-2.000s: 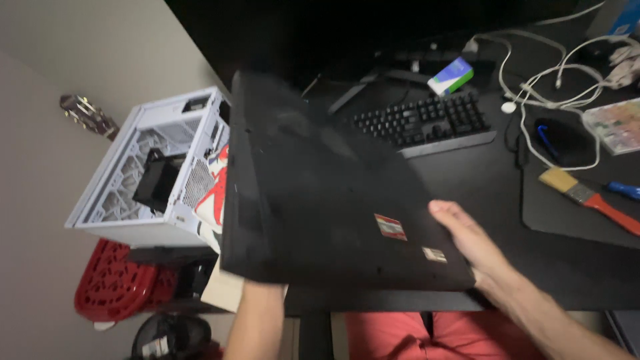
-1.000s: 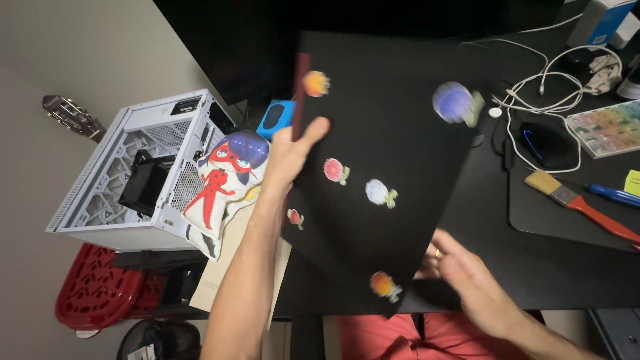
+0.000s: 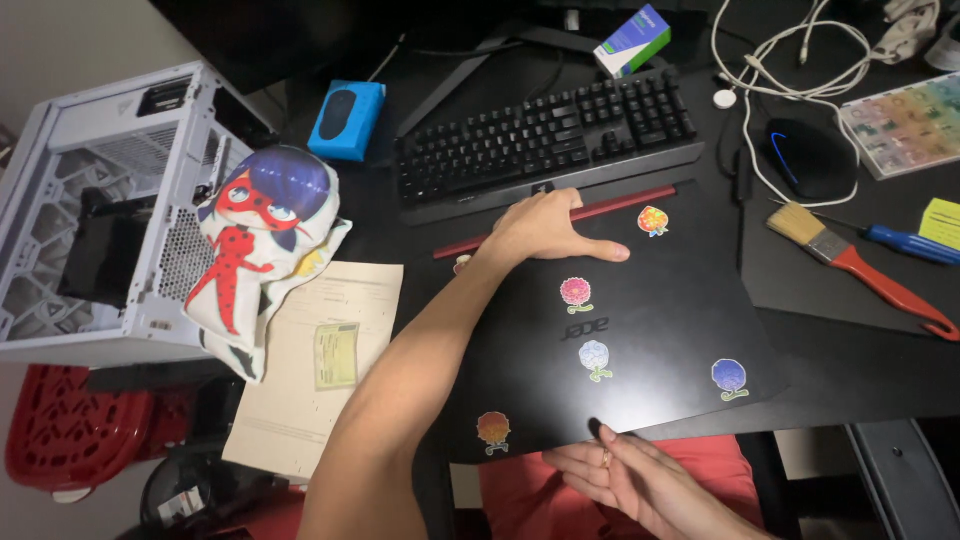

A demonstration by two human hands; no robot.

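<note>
A black Acer laptop (image 3: 637, 300), its lid shut and dotted with several fruit-like stickers, lies on the dark desk with its red hinge strip toward the keyboard. My left hand (image 3: 544, 229) reaches across the lid and rests on the hinge edge, thumb spread over the lid and fingertips hidden beyond the strip. At the near edge, my right hand (image 3: 619, 469) is palm up with its fingers apart, wearing a ring. Its fingertips are beside or just under that edge; whether they touch it I cannot tell.
Behind the laptop is a black keyboard (image 3: 555, 139). On the left are a white computer case (image 3: 187, 172), a printed pillow (image 3: 262, 225), a blue mouse box (image 3: 346, 120) and papers (image 3: 375, 300). A paintbrush (image 3: 832, 247), a screwdriver (image 3: 911, 241), a mouse (image 3: 814, 161) and white cables (image 3: 784, 94) lie right.
The laptop was held up with its underside showing, then turned to show its stickered lid, and now lies on the desk. My left hand has moved onto the hinge edge.
</note>
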